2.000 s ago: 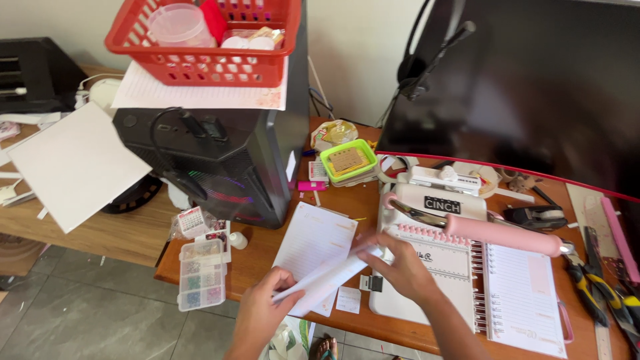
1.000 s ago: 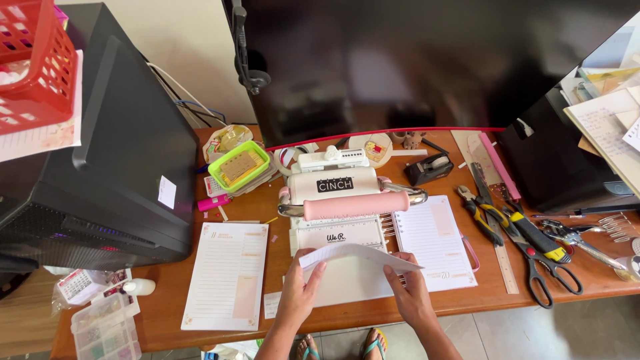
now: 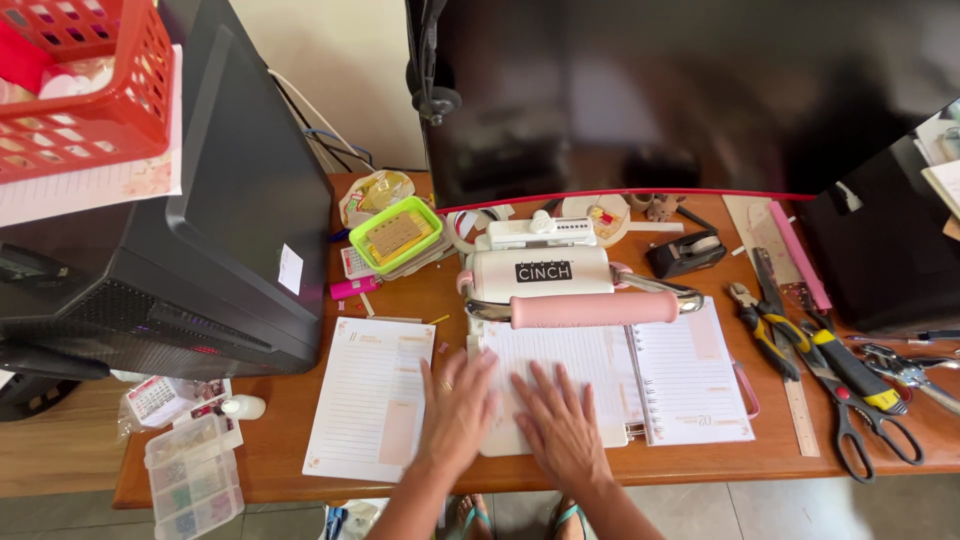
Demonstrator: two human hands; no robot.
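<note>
A white Cinch binding machine [image 3: 541,271] with a pink-gripped lever [image 3: 592,309] stands in the middle of the desk. Lined sheets [image 3: 556,352] lie on its base, their far edge under the lever. My right hand [image 3: 564,420] rests flat on these sheets, fingers spread. My left hand [image 3: 459,405] lies at their left edge, fingers apart, holding nothing. To its left is a stack of lined pages [image 3: 369,397]. Right of the machine, lined pages on a wire binding [image 3: 691,382] lie flat beside the base.
Scissors [image 3: 862,420], diagonal pliers [image 3: 761,330], a utility knife [image 3: 855,367] and a metal ruler [image 3: 801,420] lie at right. A computer tower [image 3: 247,225] and a red basket [image 3: 90,112] are at left. A compartment box [image 3: 193,480] overhangs the desk's front left. A monitor [image 3: 615,97] stands behind.
Two seconds ago both hands held sheets over the left pages; one second ago they held them above the machine's base. Now the sheets lie on the base and my hands are spread. The view has shifted right.
</note>
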